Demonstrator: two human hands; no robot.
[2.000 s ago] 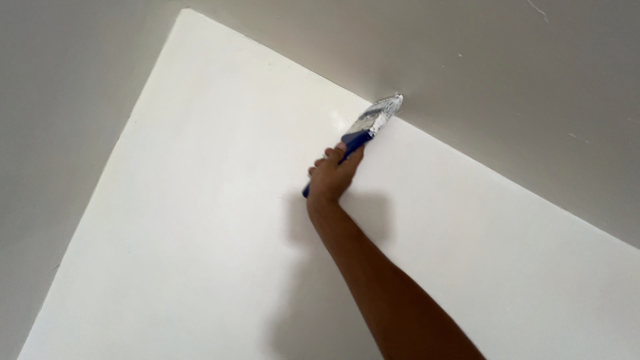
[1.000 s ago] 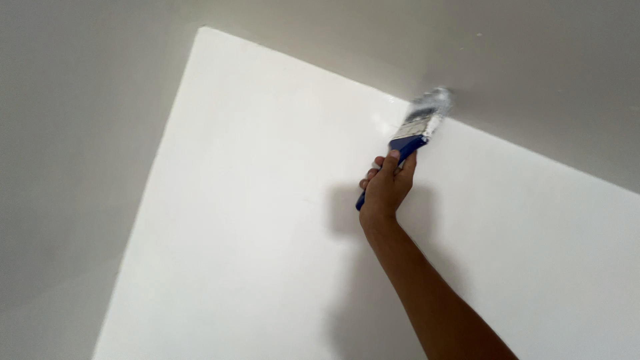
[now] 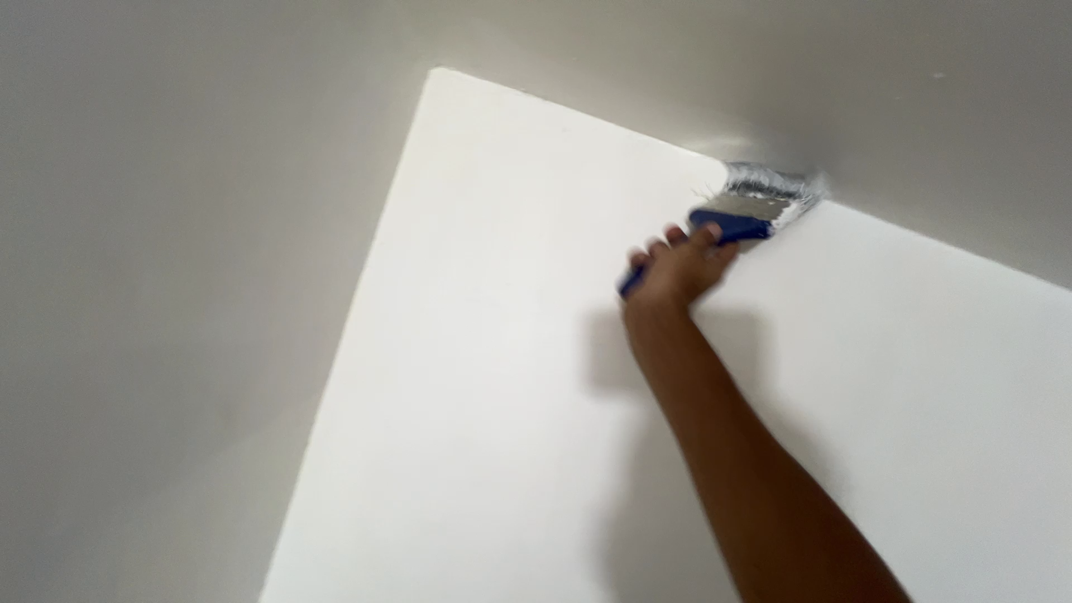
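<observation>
My right hand (image 3: 682, 264) is closed around the blue handle of a flat paintbrush (image 3: 733, 224), reaching up from the lower right. White paint coats the brush's bristles and one side of its metal ferrule. The bristle tips lie at the upper edge of the white wall (image 3: 502, 318), where it meets the grey surface above (image 3: 636, 59). The bristles are somewhat blurred. My left hand is out of the picture.
A grey wall (image 3: 184, 251) borders the white one on the left, and the edges meet in a corner near the top. Shadows of the hand and arm fall on the white wall. Small pale specks mark the upper grey surface.
The brush in my right hand has moved to the right along the upper edge, away from the corner, and its broad face has turned more towards me. The view has shifted and tilted.
</observation>
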